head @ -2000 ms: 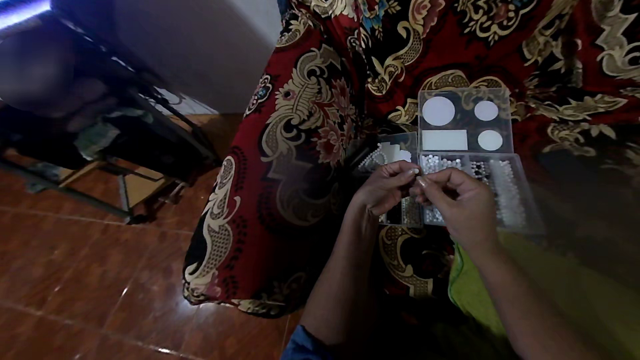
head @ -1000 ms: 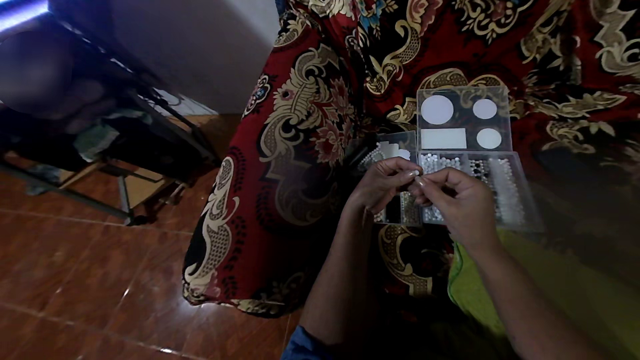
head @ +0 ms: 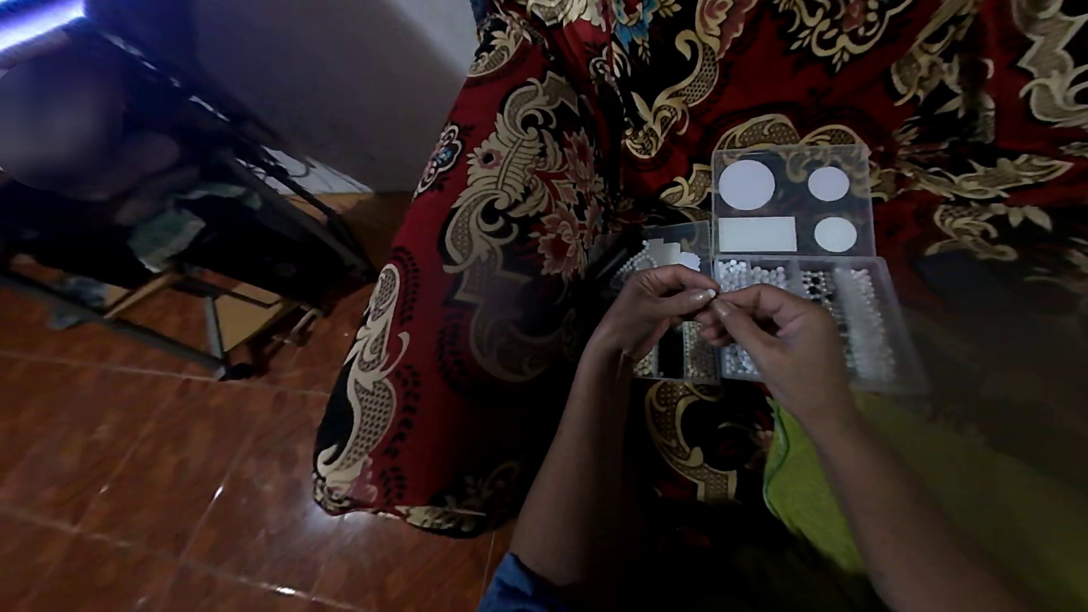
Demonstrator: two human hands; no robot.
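Observation:
My left hand and my right hand meet at the fingertips above two clear plastic boxes. Thumb and fingers are pinched on each hand; a tiny pale thing shows at the left fingertips, too small to name. Below my right hand lies an open compartment box with white and dark beads in its sections. Its raised clear lid bears round white labels and a rectangular one. A second compartment box, partly hidden by my left hand, holds beads and a pale cut-out piece.
A red, black and gold patterned cloth covers the seat under the boxes. Green fabric lies beneath my right forearm. At the left a dark metal-framed stand rests on the red tiled floor, beside a pale wall.

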